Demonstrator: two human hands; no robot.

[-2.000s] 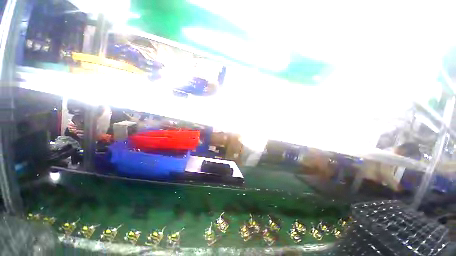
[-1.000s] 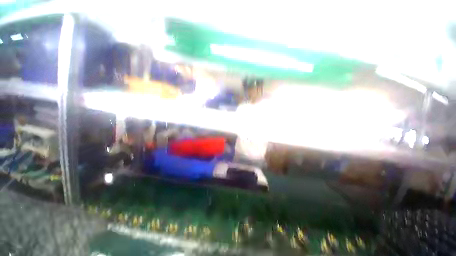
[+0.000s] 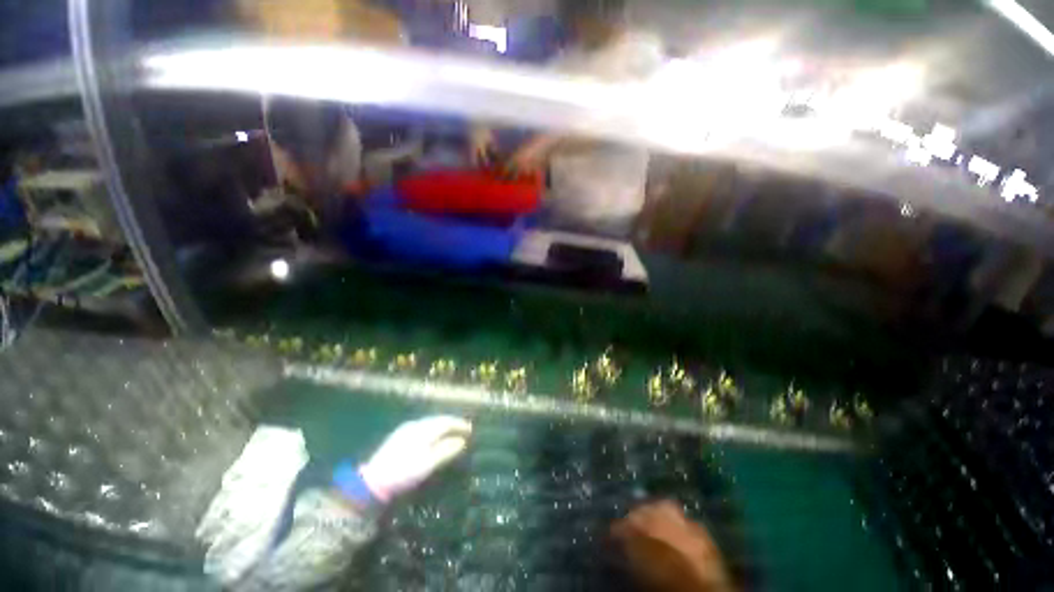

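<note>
My left hand (image 3: 418,453), in a white glove with a blue band at the wrist, is low in the picture, left of the middle, over the left part of a clear blister tray (image 3: 543,491). Its fingers point right. My right hand (image 3: 670,541), bare and blurred, is over the tray's right part near the bottom edge. Whether either hand holds anything cannot be told. Small circuit boards (image 3: 718,396) with yellow parts and thin leads stand in a row on the green conveyor belt (image 3: 462,318), beyond both hands.
A pale rail (image 3: 555,405) runs along the belt's near edge. Stacked blister trays stand at left (image 3: 93,428) and right (image 3: 982,463). Across the belt are a red bin (image 3: 472,193) on a blue bin (image 3: 433,236) and a dark block (image 3: 585,261). A person's hands show behind the bins.
The view has tilted down, so the bins and belt sit higher. Both my hands and the tray in front of me have come into view.
</note>
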